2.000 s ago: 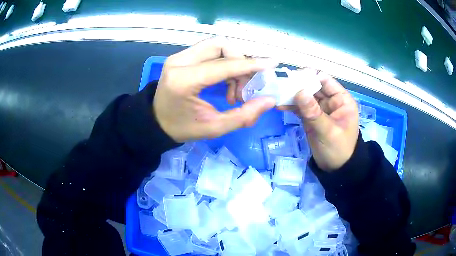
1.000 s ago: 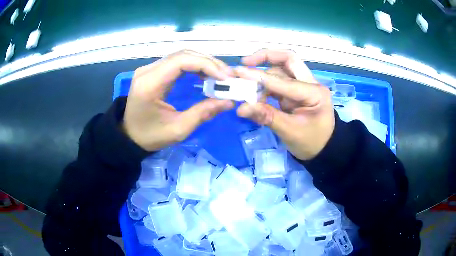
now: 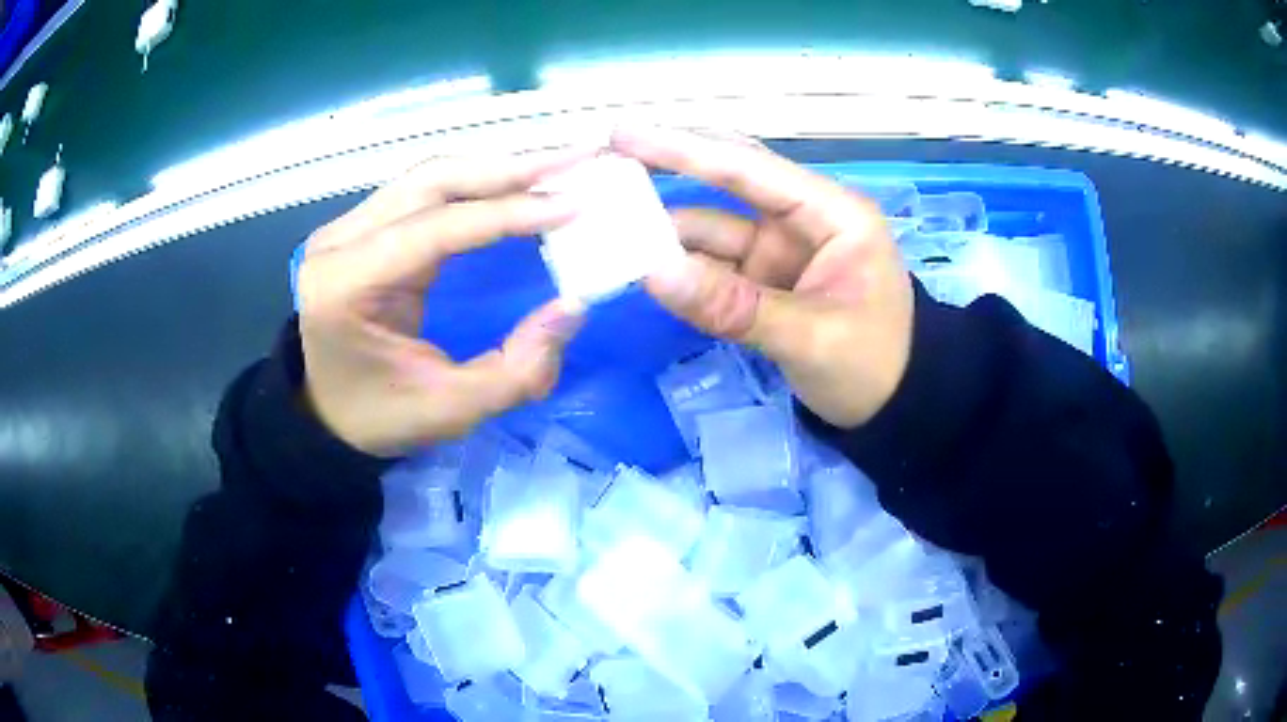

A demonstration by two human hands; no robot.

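A bright white, squarish unit [image 3: 610,229] is held above the blue bin [image 3: 1105,268], its broad face towards me. It is overexposed, so I cannot tell whether a clear case is around it. My left hand [image 3: 424,289] holds its left side, thumb at the lower left corner and fingers along the upper left. My right hand [image 3: 805,268] grips its right side, thumb at the lower right and index finger at the top. Frosted clear cases [image 3: 473,628] lie piled in the near part of the bin, several with a small black rectangle.
More clear cases [image 3: 1009,268] lie in the bin's far right corner. Beyond the bin runs a bright silvery belt edge rail [image 3: 790,110]. The green conveyor belt [image 3: 424,57] carries spaced white units [image 3: 155,26]. A dark grey ledge [image 3: 141,360] lies around the bin.
The held unit has turned from its narrow side with the black rectangle to a broad white face. Both hands have shifted slightly left, still holding it. The white units on the belt have changed position.
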